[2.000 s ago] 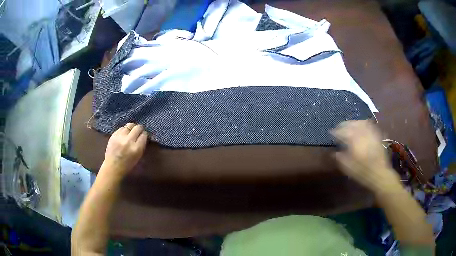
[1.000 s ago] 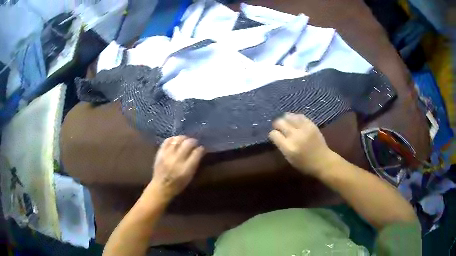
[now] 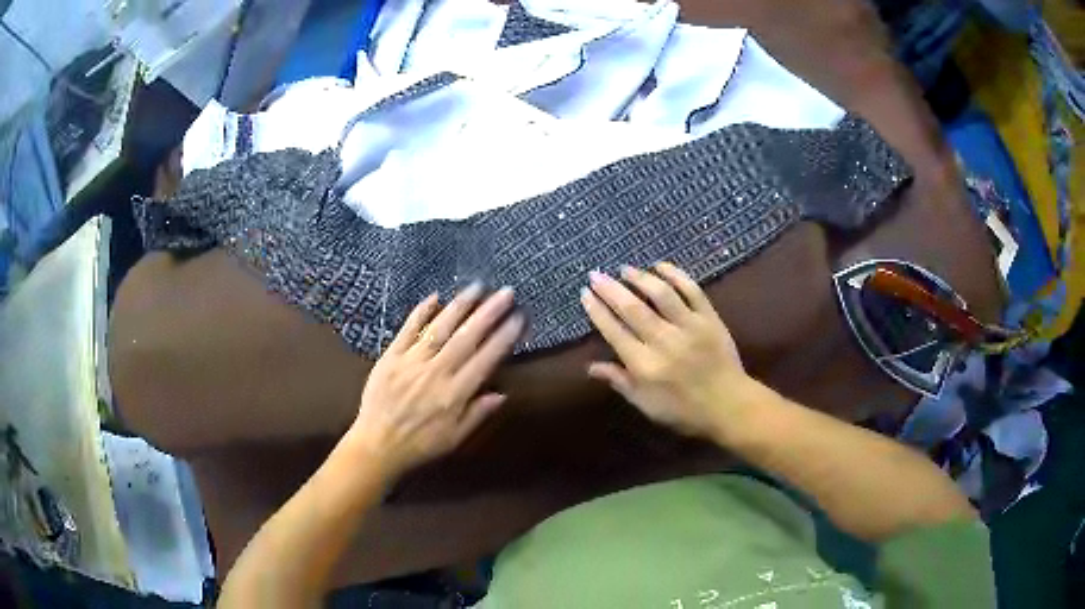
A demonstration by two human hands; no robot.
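The garment piece lies on the padded pressing table [image 3: 226, 357]. Its dark grey woven strip [image 3: 643, 208] runs along the side nearest me, and the white side [image 3: 476, 155] lies folded and rumpled behind it. My left hand [image 3: 440, 375] rests flat on the near edge of the dark strip, left of centre, fingers spread a little. My right hand [image 3: 666, 339] lies flat on the same edge to the right of it, fingers apart. The hands do not touch each other. Neither hand grips the cloth.
A steam iron [image 3: 910, 315] with an orange-brown handle lies on the table's right side, with a yellow coiled cord beside it. Pale boards [image 3: 60, 357] stand at the left. Grey fabric pieces [image 3: 1011, 416] lie beyond the right edge. A blue and a yellow surface show at the far right.
The garment has shifted and its near edge now curves. My right hand has moved left from the garment's right end, my left hand has moved right, and both have flattened onto the cloth.
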